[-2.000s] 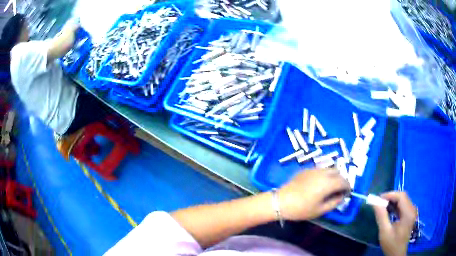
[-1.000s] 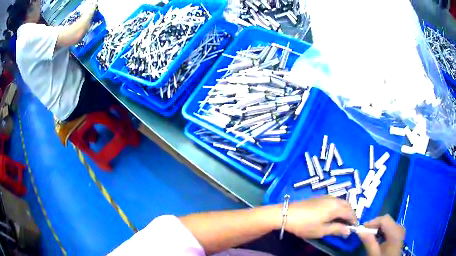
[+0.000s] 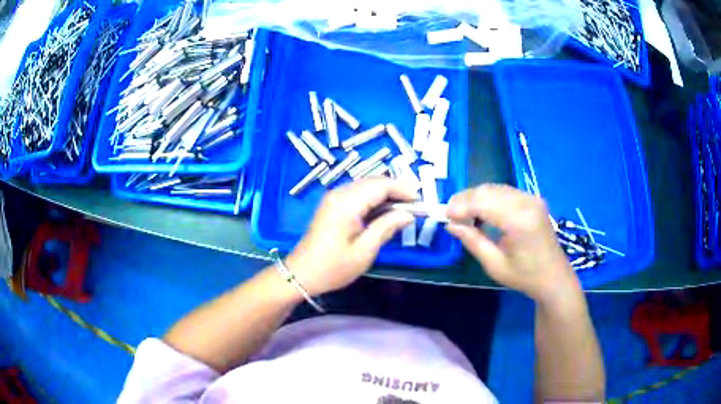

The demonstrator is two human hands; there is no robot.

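Note:
My left hand (image 3: pixel 348 237) and my right hand (image 3: pixel 514 229) meet over the front of the middle blue tray (image 3: pixel 273 229). Between their fingertips they hold a small part (image 3: pixel 431 211), silvery at the left hand and white at the right; its ends are hidden by the fingers. Metal tubes (image 3: pixel 330 125) and white plastic sleeves (image 3: pixel 437 158) lie in the middle tray. The right blue tray (image 3: pixel 585 134) holds thin rods (image 3: pixel 528 164) at its left side and rods with dark ends (image 3: pixel 581 246) at its front.
Stacked blue trays heaped with silver tubes (image 3: pixel 178 102) stand left, with trays of thin rods (image 3: pixel 55 79) beyond. A clear bag (image 3: pixel 300 31) with white sleeves lies behind the middle tray. More filled trays stand far right. Red stools (image 3: pixel 59 260) stand on the blue floor.
The view has swung right and down, so the trays appear further left and the other person is out of view. Both hands still hold a part between them.

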